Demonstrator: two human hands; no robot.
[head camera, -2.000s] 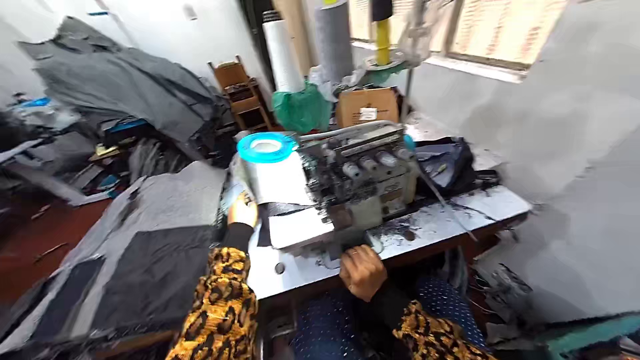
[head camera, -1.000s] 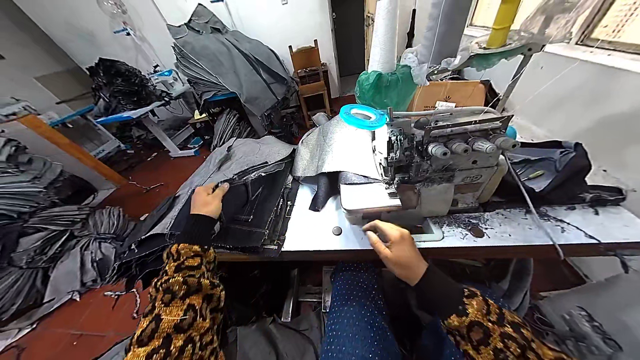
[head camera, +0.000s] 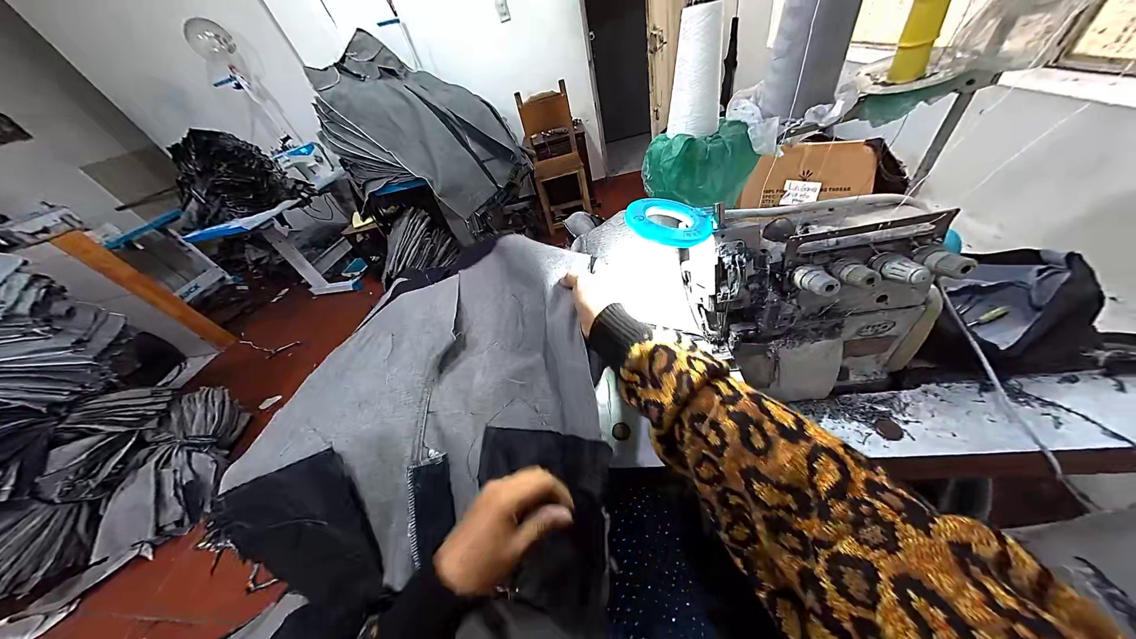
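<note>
A grey denim garment piece (head camera: 497, 355) with black pocket panels is spread left of the overlock sewing machine (head camera: 825, 293). My right hand (head camera: 584, 302), its arm stretched across the worktable, pinches the upper right edge of the denim near the lit machine bed. My left hand (head camera: 506, 528) is low over a black panel (head camera: 541, 457) of the same piece, fingers bent and somewhat blurred; whether it grips any cloth is unclear. A blue ring-shaped lamp (head camera: 668, 222) sits beside the machine head, above a bright patch.
White thread cone (head camera: 697, 71), green plastic bag (head camera: 699, 164) and cardboard box (head camera: 809, 173) stand behind the machine. Dark fabric (head camera: 1021, 302) lies at right. Lint covers the white tabletop (head camera: 994, 426). Bundled fabric stacks (head camera: 169, 461) lie on the left; a wooden chair (head camera: 552, 160) stands farther back.
My right hand has moved from the table edge by the machine to the denim's upper edge. The grey denim is now spread out in front of me. My left hand is lower and nearer.
</note>
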